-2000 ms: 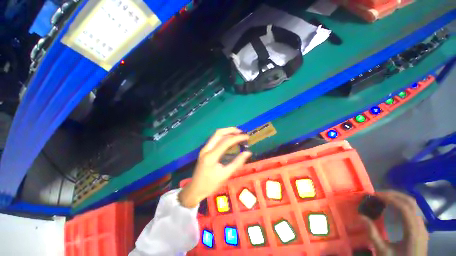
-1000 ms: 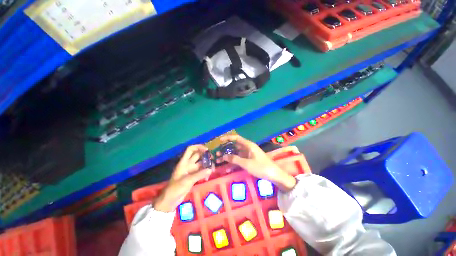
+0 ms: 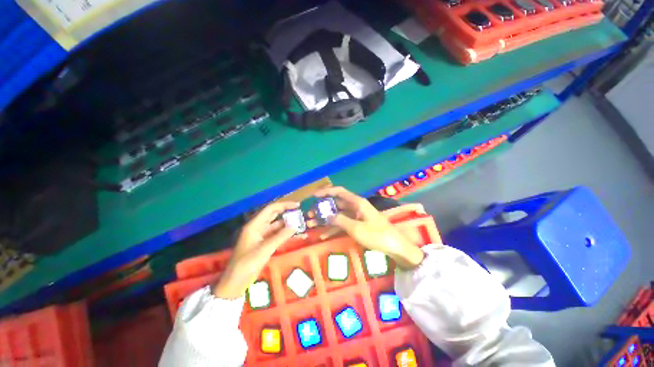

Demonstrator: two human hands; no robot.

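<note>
My left hand point(image 3: 259, 240) holds a small square watch unit point(image 3: 294, 221) between thumb and fingers, its screen pale. My right hand point(image 3: 362, 226) holds a second watch unit point(image 3: 325, 208) beside it, with a pale purplish screen. Both units are side by side above the far edge of the orange-red compartment tray point(image 3: 287, 312). In the tray pockets, one unit each, lie several lit units: a white one point(image 3: 338, 267), a blue one point(image 3: 348, 322) and a yellow-orange one point(image 3: 271, 340). The tray's near part is cut off by the picture's edge.
Beyond the tray is a green shelf point(image 3: 237, 161) with a black head strap point(image 3: 337, 111) on a white sheet. An orange-red tray of dark units point(image 3: 470, 32) is at upper right. A blue stool point(image 3: 584, 247) stands at right. Red trays point(image 3: 43, 337) are at lower left.
My right hand moved from the tray's right side to beside my left, bringing a dark unit. Both held screens now look paler. Lit tray screens changed colour. The view shifted.
</note>
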